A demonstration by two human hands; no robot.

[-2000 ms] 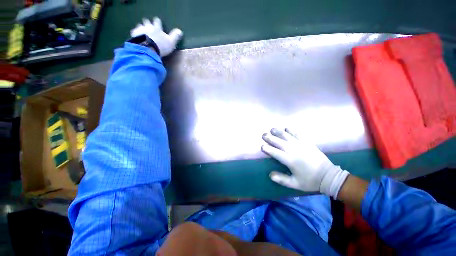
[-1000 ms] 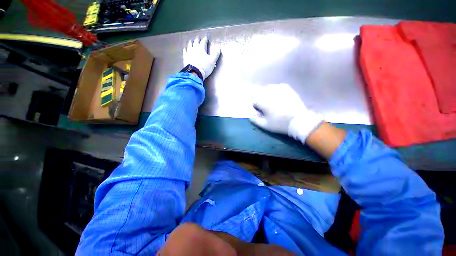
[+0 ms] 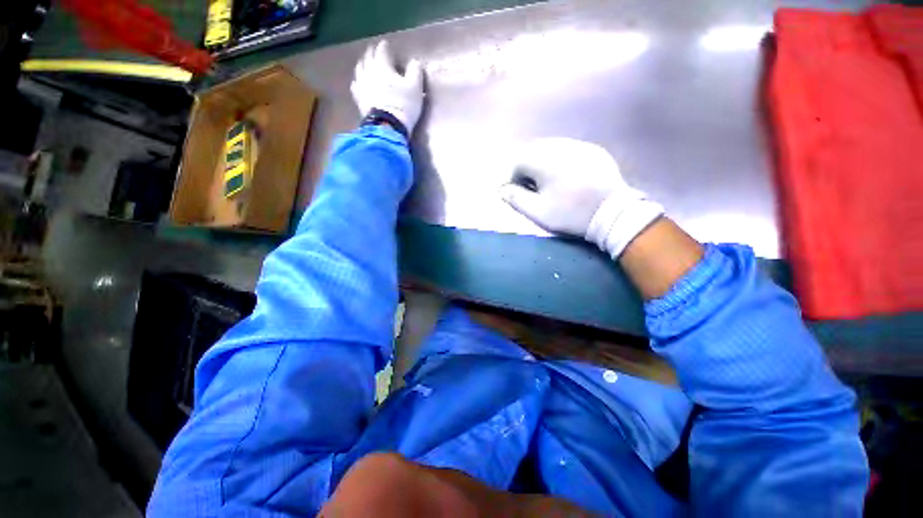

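A shiny steel plate (image 3: pixel 476 111) lies in the green bench in front of me. My left hand (image 3: pixel 389 86), in a white glove, rests near the plate's left part with fingers apart and holds nothing. My right hand (image 3: pixel 569 186), in a white glove, rests on the plate's middle near the front edge, with fingers curled. A small dark spot shows between its thumb and fingers; I cannot tell whether it is an object or shadow. Red foam-like pads (image 3: pixel 845 162) lie at the plate's right end, one piece on another.
An open cardboard box (image 3: pixel 283 132) with a yellow-and-green pack (image 3: pixel 238 159) stands at the bench's left end. A dark component tray (image 3: pixel 265 22) lies beyond it. A blurred red thing (image 3: pixel 142 32) is at the upper left. A black crate (image 3: pixel 162 344) is below left.
My left hand has moved from the plate's far left corner onto the plate. My right hand has gone from spread fingers to curled. The view has shifted, showing more floor at left.
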